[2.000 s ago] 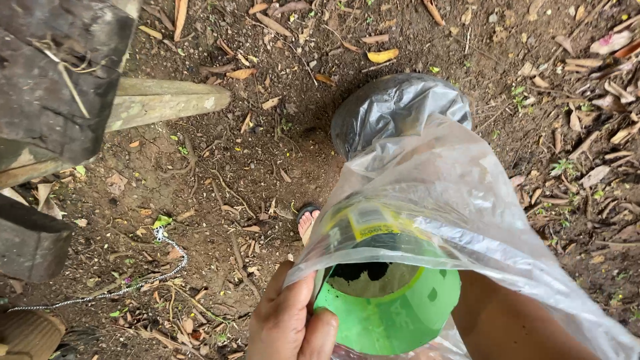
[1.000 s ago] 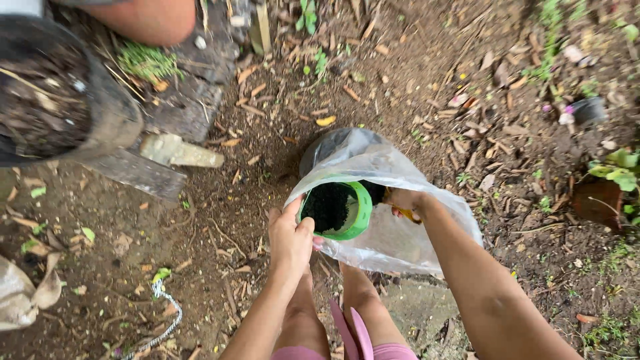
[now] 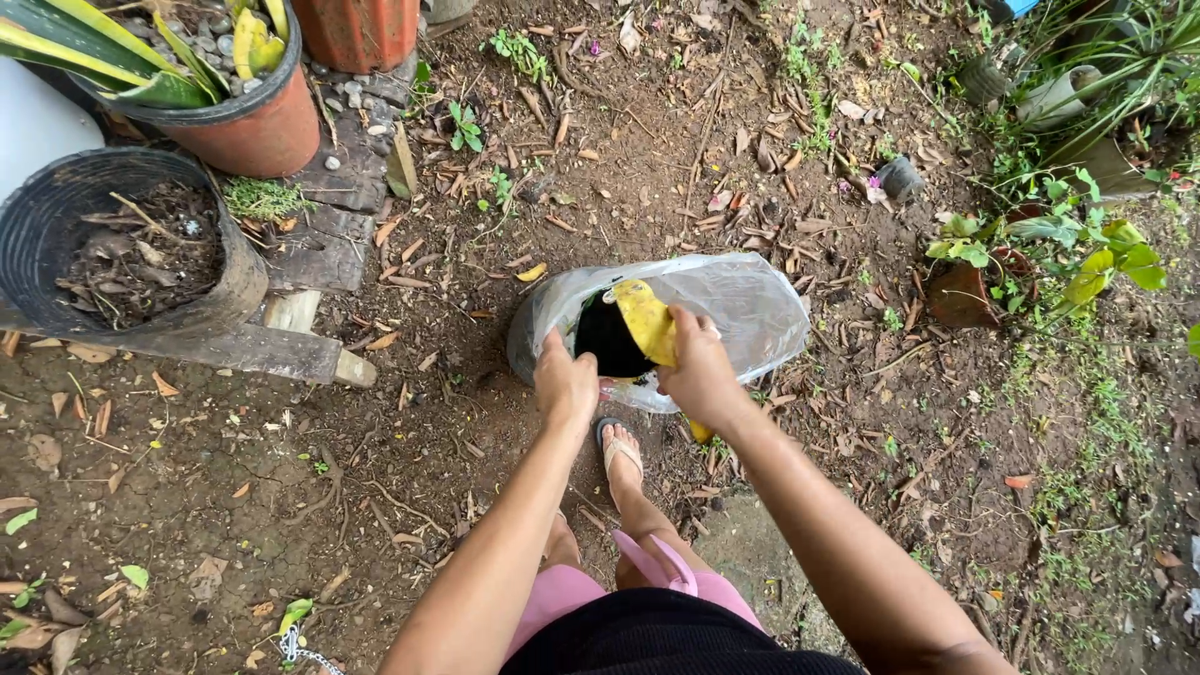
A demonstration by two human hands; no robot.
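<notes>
A clear plastic bag [image 3: 750, 309] with dark material inside stands on the soil in front of my feet. My left hand [image 3: 566, 380] grips the near left part of its rim, beside a container whose dark contents [image 3: 607, 342] show in the bag's mouth. In my right hand [image 3: 701, 370] is a yellow hand trowel [image 3: 645, 319], its broad blade tilted over the dark contents. The container's green wall is mostly hidden by the bag and my left hand.
Left are a black pot of soil and dry leaves [image 3: 242, 272], a wooden plank [image 3: 281, 352] and a terracotta-coloured pot [image 3: 258, 136] with a variegated plant. Leafy plants [image 3: 1055, 234] and a small dark pot [image 3: 900, 178] are at the right. A concrete slab [image 3: 773, 562] lies by my feet.
The green container, held tilted at the bag's mouth earlier, is now mostly hidden there. My right hand, inside the bag a second ago, is now above its mouth with the yellow trowel. The view has widened.
</notes>
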